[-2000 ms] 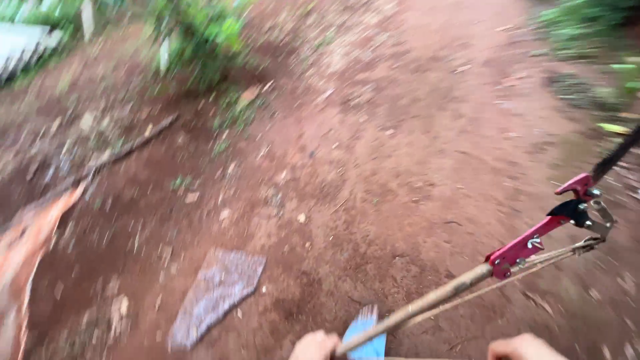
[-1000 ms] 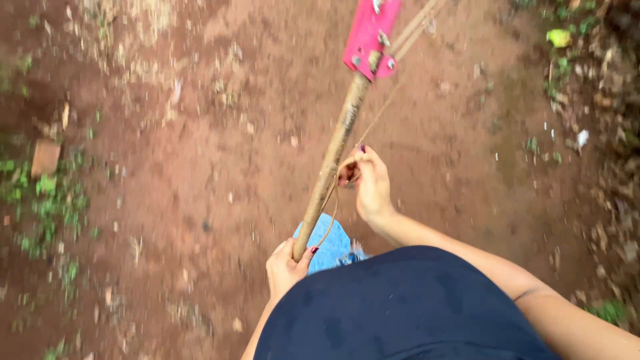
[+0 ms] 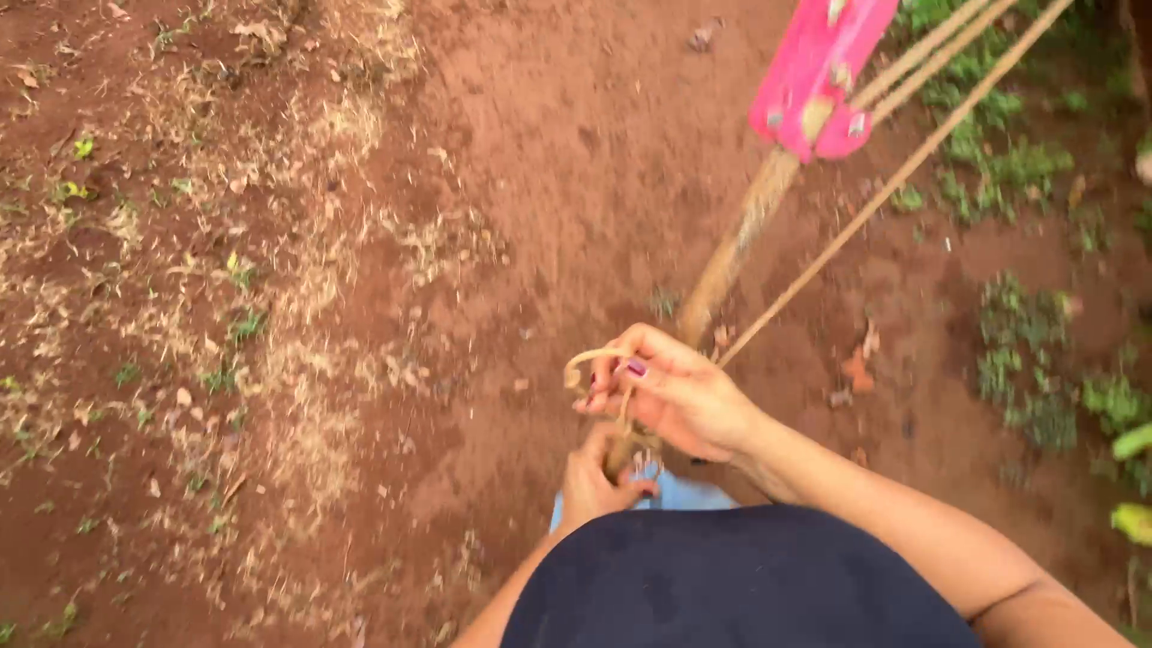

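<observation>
A long wooden pole slants up and away from my body, with a pink metal pruner head fixed to it near the top of the view. My left hand grips the pole low down, close to my waist. Just above it, my right hand holds a tan rope, its curled end sticking out past the fingertips. From the right hand the rope runs up beside the pole to the top right. Two more rope strands leave the pruner head. The pole's lower end is hidden.
Reddish bare soil lies below. Dry grass clippings are strewn on the left. Low green weeds grow along the right side, with yellow-green leaves at the edge. My dark shirt covers the bottom middle.
Both hands were at the bottom edge at first, the right apart from the pole. The right hand is now close above the left, with the rope's end in its fingers. The view has tilted down.
</observation>
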